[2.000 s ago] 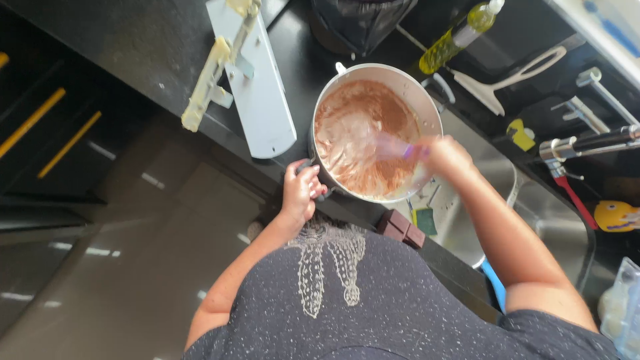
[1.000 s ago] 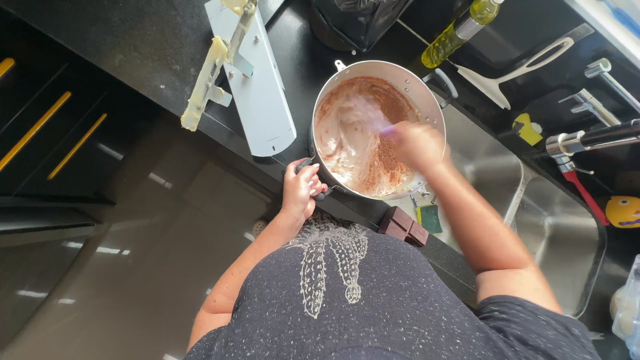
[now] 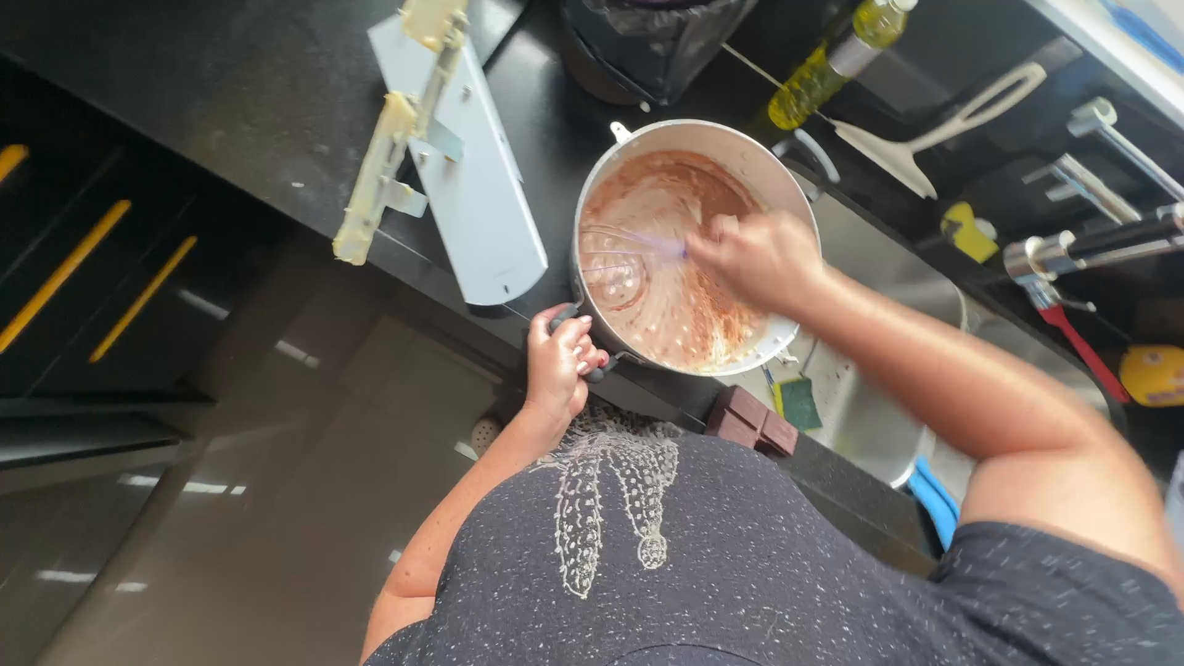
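A large metal pot point(image 3: 803, 217) stands on the black counter, holding a creamy pinkish-brown mixture point(image 3: 647, 319) with darker brown powder or streaks along its side. My left hand point(image 3: 558, 363) is closed around the pot's dark side handle point(image 3: 599, 373) at the near left. Over the pot's right half, my right hand point(image 3: 763, 262) grips a whisk point(image 3: 615, 259), whose handle is mostly hidden in the fist. The whisk's wires are blurred and reach into the mixture toward the left wall.
Left of the pot lies a white metal piece point(image 3: 490, 213) with residue-covered brackets. Behind are a black-lined bin point(image 3: 661, 46) and an oil bottle point(image 3: 823, 79). To the right are a steel sink point(image 3: 888, 370), faucet point(image 3: 1045, 259), squeegee point(image 3: 911, 153), green sponge point(image 3: 800, 404) and brown block point(image 3: 751, 421).
My right hand and the whisk have shifted within the pot, and the streaks in the mixture have changed. My left hand stays on the handle.
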